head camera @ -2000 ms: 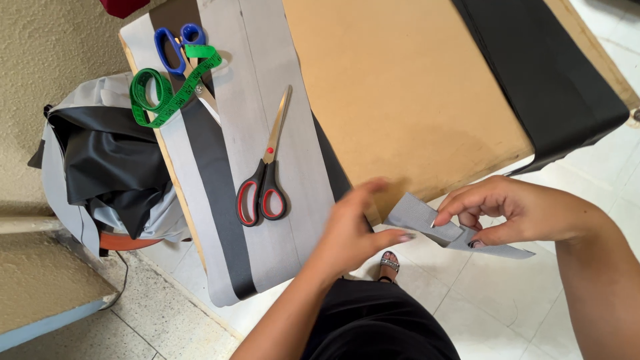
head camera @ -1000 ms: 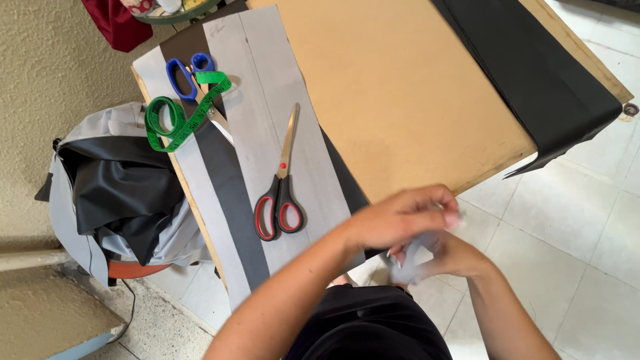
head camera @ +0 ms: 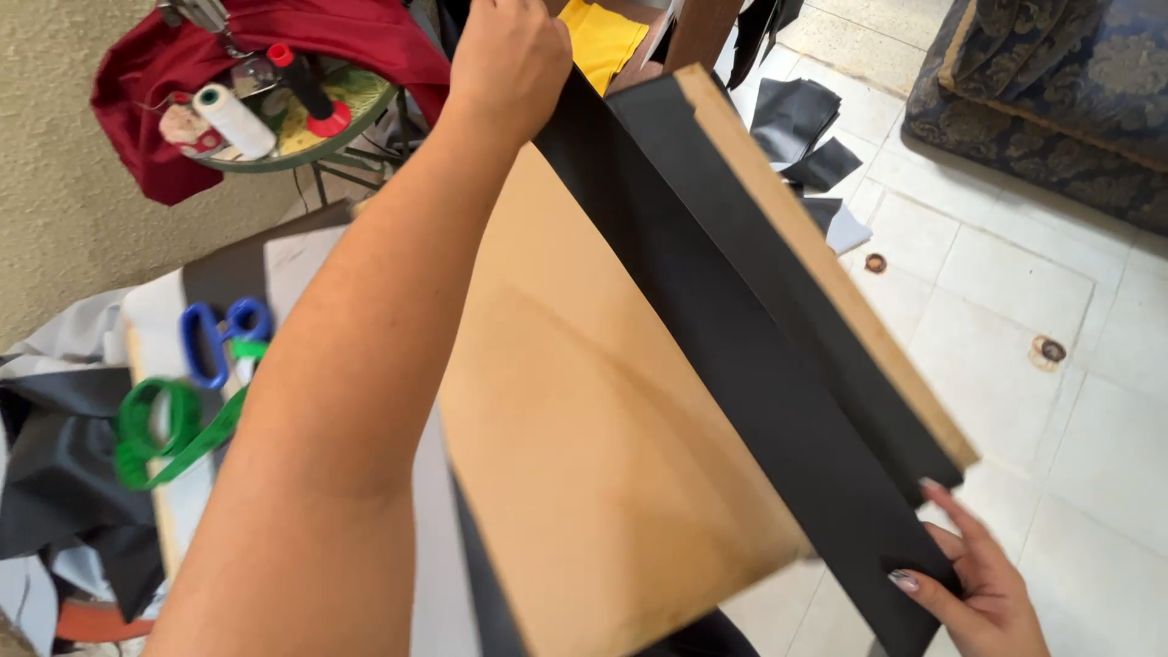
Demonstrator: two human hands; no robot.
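A long black strip of sheet material runs diagonally over a tan board tabletop. My left hand grips its far end at the top of the view. Near the lower right, my right hand holds the other end between thumb and fingers. Another black piece lies beneath and beside the strip, along the board's right edge. Left of my left forearm are blue-handled scissors, partly hidden, and a green measuring tape.
A round side table holds a white thread cone, a black thread spool and red fabric. Black scraps lie on the tiled floor near a patterned upholstered piece. A bag with black material stands at left.
The small grey piece seen in my hands earlier is no longer in view. Both hands have moved apart and now hold a black strip by its ends. The view has shifted strongly.
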